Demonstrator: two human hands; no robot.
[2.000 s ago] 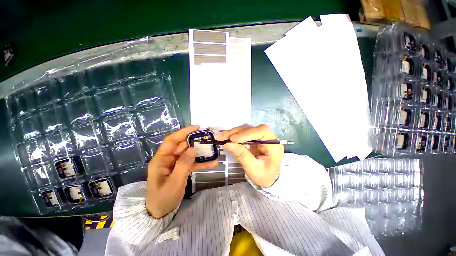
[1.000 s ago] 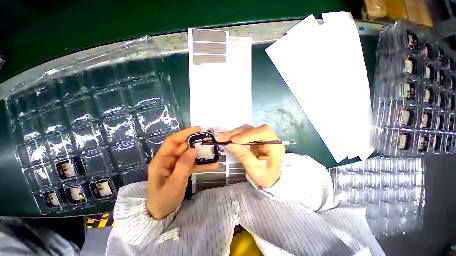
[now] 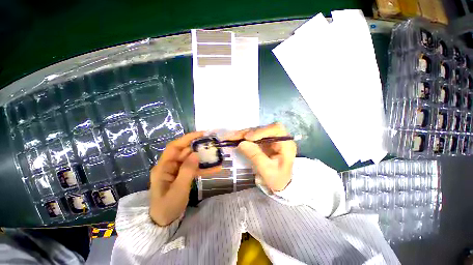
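Note:
My left hand (image 3: 174, 176) holds a dark rounded-square watch body (image 3: 208, 153) with a pale inside between thumb and fingers, near the middle of the view. My right hand (image 3: 270, 158) grips a slim dark tool (image 3: 267, 140). The tool's tip is at the upper right edge of the watch body; whether it touches cannot be told. A white sticker sheet (image 3: 226, 96) with rows of grey-brown rectangles lies under and beyond my hands. Its middle is partly hidden by them. Any small adhesive piece is too small to tell.
A clear blister tray (image 3: 115, 121) at left holds several units in its near-left pockets. Blank white sheets (image 3: 337, 83) lie right of centre. A filled tray stack (image 3: 402, 111) stands at far right, with empty clear trays (image 3: 394, 199) below. A green belt (image 3: 155, 15) runs behind a metal rail.
My right fingers have shifted on the tool, and more of its dark shaft shows left of them. The tool has tilted slightly, its outer end higher. The watch body has shifted slightly left.

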